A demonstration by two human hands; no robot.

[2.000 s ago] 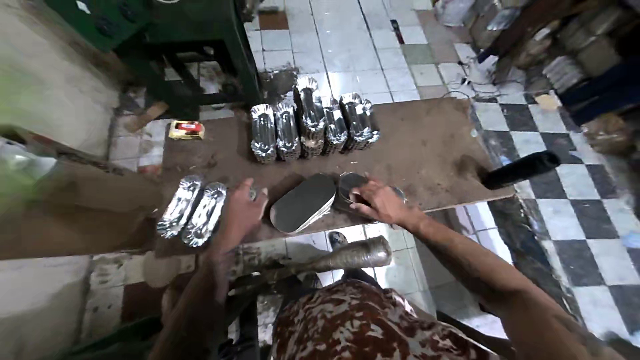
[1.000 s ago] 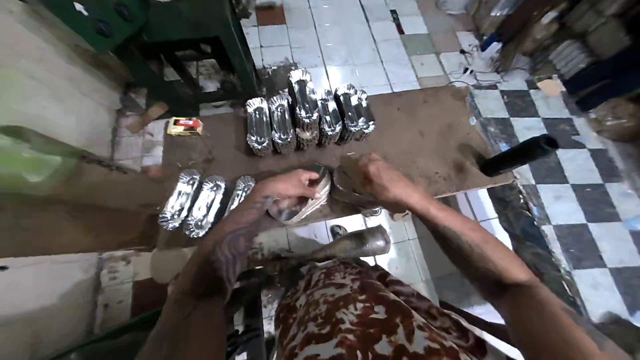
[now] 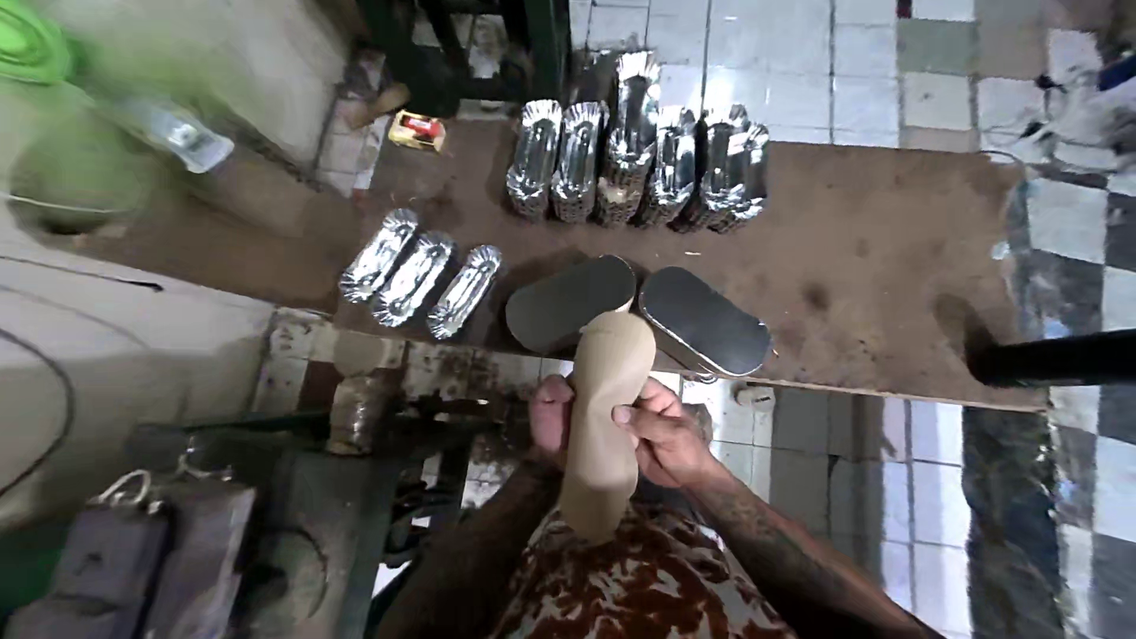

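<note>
A beige, club-shaped piece with a rounded far end (image 3: 608, 417) lies lengthwise between my hands, in front of my body. My left hand (image 3: 552, 413) is curled at its left side, with the fingers partly hidden behind it. On the other side my right hand (image 3: 666, 430) has its thumb on the piece's edge; whether it holds anything behind is hidden. Just beyond are two dark, flat-topped oval stacks, the left one (image 3: 568, 302) and the right one (image 3: 706, 324), angled apart. Three foil-lined fluted trays (image 3: 414, 277) rest left of them.
Stacks of foil-lined fluted trays (image 3: 637, 124) stand along the far edge of the brown board (image 3: 870, 266). A small yellow and red box (image 3: 417, 130) is at its upper left. A black cylinder (image 3: 1056, 358) juts in at the right, above the tiled floor.
Both hands have drawn back from the oval stacks on the board to the club-shaped piece. The third foil tray at the left was not there two seconds ago. The view has shifted.
</note>
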